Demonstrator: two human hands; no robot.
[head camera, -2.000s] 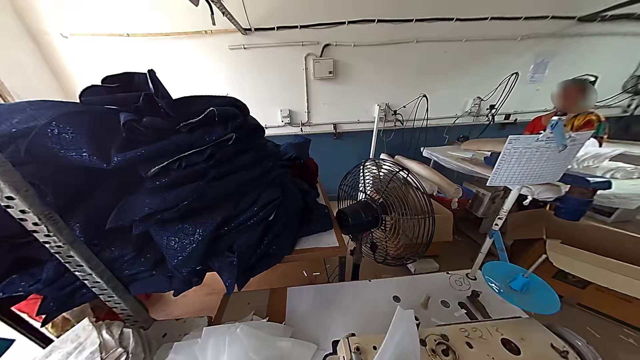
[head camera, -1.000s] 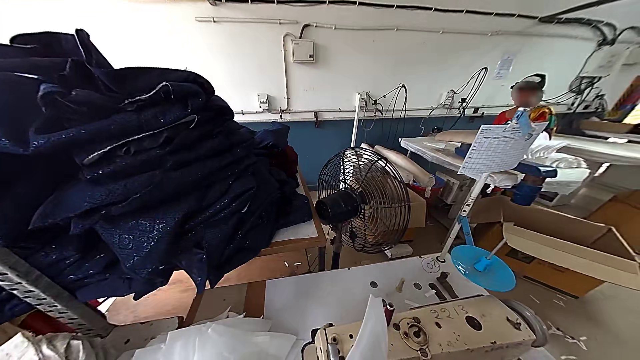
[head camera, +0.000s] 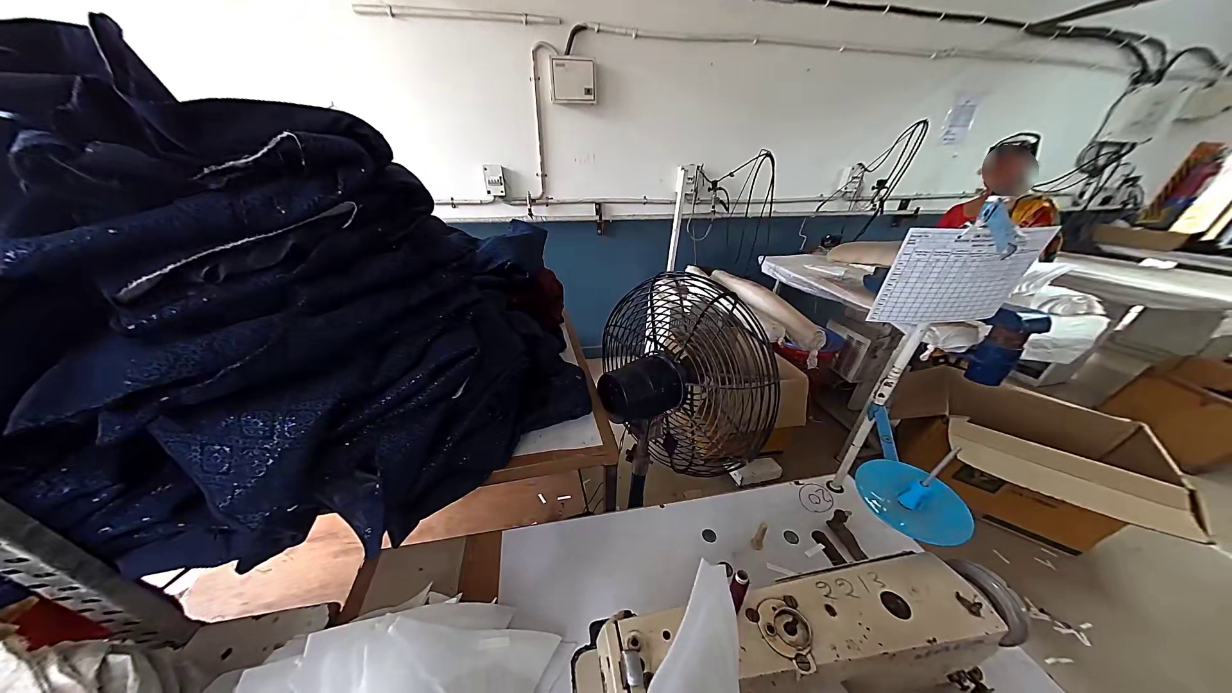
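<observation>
Neither of my hands is in the head view. A cream industrial sewing machine (head camera: 847, 621) stands on a white worktable (head camera: 616, 539) at the bottom. One white sheet piece (head camera: 701, 635) stands upright against the machine's left part. To its left lies a loose pile of thin white pieces (head camera: 414, 654). A small dark red thread spool (head camera: 739, 587) is behind the machine head. Dark blue patterned fabric (head camera: 250, 337) is heaped high on a wooden table at the left.
A black caged fan (head camera: 693, 375) stands behind the worktable. A blue thread-stand disc (head camera: 914, 502) and a clipped paper chart (head camera: 958, 274) are on a pole at the right. Open cardboard boxes (head camera: 1068, 462) lie beyond. Another person (head camera: 1006, 192) is at the back right.
The view has shifted, and more of the sewing machine shows now than two seconds ago. No hand appears in any frame.
</observation>
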